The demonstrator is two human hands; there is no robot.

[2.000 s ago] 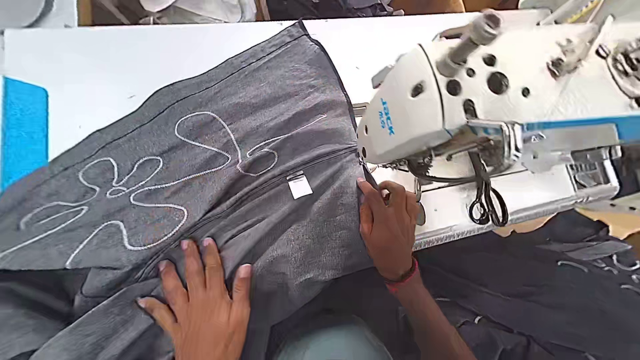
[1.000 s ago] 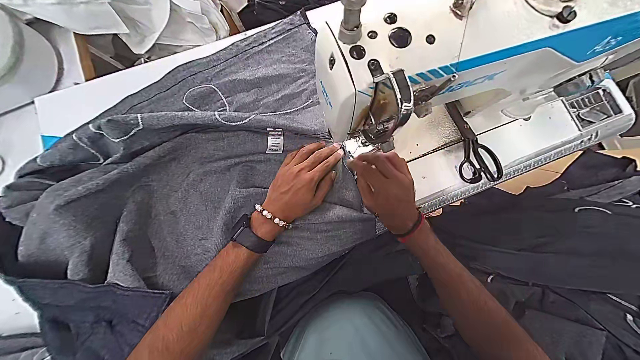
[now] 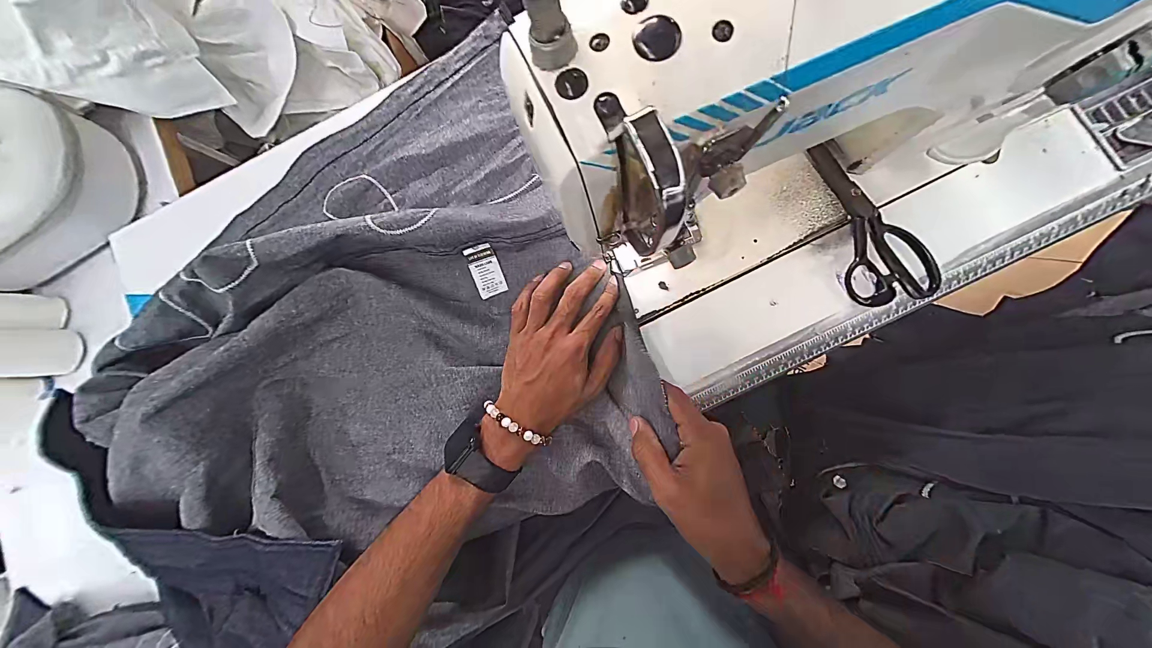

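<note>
A grey cloth garment [image 3: 360,387] with white looped stitching spreads over the sewing table, its right edge under the presser foot [image 3: 630,259] of a white and blue Jack sewing machine [image 3: 756,63]. My left hand [image 3: 562,346], with a beaded bracelet and a dark watch at the wrist, lies flat on the cloth, fingertips close to the foot. Lower right, my right hand [image 3: 697,472] pinches the garment's edge between thumb and fingers. A small white label [image 3: 486,272] is on the cloth, left of my left fingertips. The needle itself is hard to make out.
Black-handled scissors [image 3: 877,243] lie on the machine bed, right of the needle area. A measuring scale [image 3: 810,346] runs along the table's front edge. Dark cloth [image 3: 972,432] is heaped at the lower right, and white fabric pieces [image 3: 243,54] are piled at the upper left.
My left hand has gone from low on the garment to beside the presser foot. My right hand has come down from the foot along the cloth's edge. The view has shifted.
</note>
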